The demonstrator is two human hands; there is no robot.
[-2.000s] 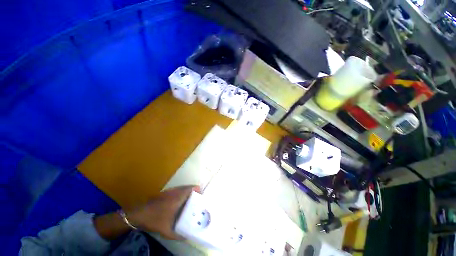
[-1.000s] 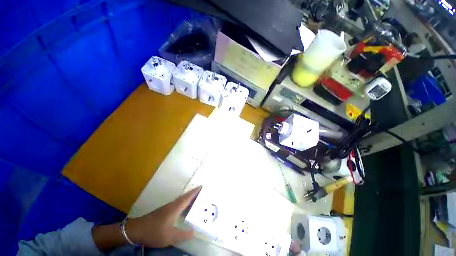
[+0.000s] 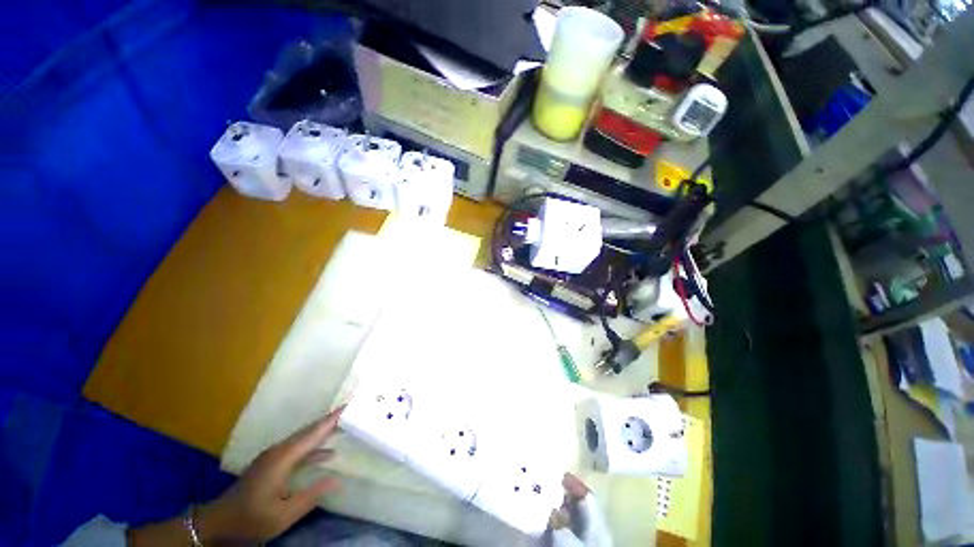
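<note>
White socket blocks with round two-hole faces (image 3: 459,441) lie in a row at the near edge of the glaring pale sheet; whether they are separate cubes or one strip is unclear. My left hand (image 3: 280,483), bare with a bracelet, is beside their left end, fingers apart, the index fingertip at the corner. My right hand (image 3: 577,515), in a white glove with bare fingertips showing, is at their right end, mostly cut off by the bottom edge; its grip is unclear. A larger white socket block (image 3: 638,433) stands to the right on a black cable.
Several white cube sockets (image 3: 312,160) stand at the mat's back edge. Behind are instruments (image 3: 577,176) and a yellow container (image 3: 574,80). A dark fixture holds a white block (image 3: 566,235). A green screwdriver (image 3: 568,363), a plug (image 3: 616,358), blue bin (image 3: 96,192) and green conveyor (image 3: 780,385) surround the work.
The view has shifted right, so the bench things sit further left. My left hand has loosened from the row's left end, its fingers spread. More of my gloved right hand shows at the right end.
</note>
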